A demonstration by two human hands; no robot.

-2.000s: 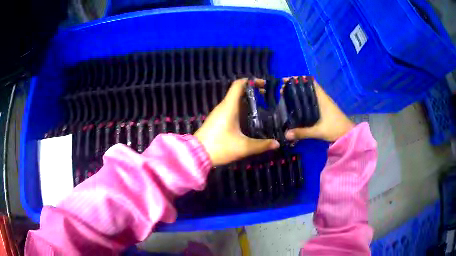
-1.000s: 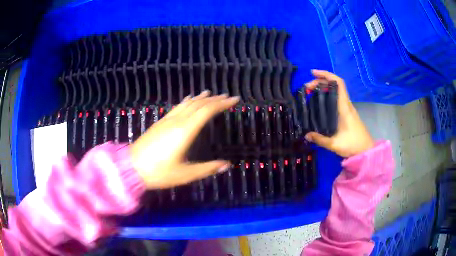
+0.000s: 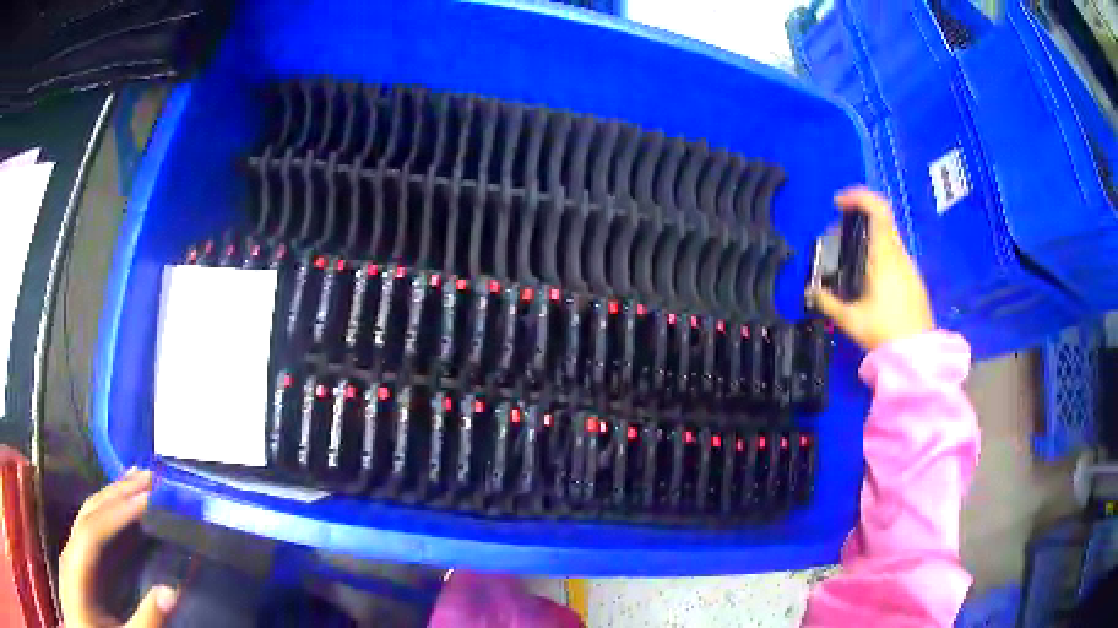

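Observation:
My right hand (image 3: 893, 288) is at the bin's right side, gripping a small stack of black smartphones (image 3: 855, 252). My left hand (image 3: 104, 540) is at the lower left outside the bin, partly cut off by the picture's edge, its fingers curved around a dark area; whether it holds something is unclear. The blue turnover bin (image 3: 490, 555) holds a black slotted foam divider (image 3: 515, 196). Smartphones (image 3: 490, 448) with small red spots stand on edge in its two nearer rows. The two farther rows show bare slots. A white paper sheet (image 3: 216, 366) lies over the left end.
More blue bins (image 3: 969, 258), one with a white label (image 3: 948, 180), stand at the right. A blue crate (image 3: 1070, 390) is beyond them. An orange-red edge (image 3: 22, 540) shows at the far left, and a dark surface (image 3: 76, 221) lies left of the bin.
My left hand has moved from over the phone rows to the lower left outside the bin. My right hand, still gripping phones, has shifted right. The view has turned, showing more of the bin.

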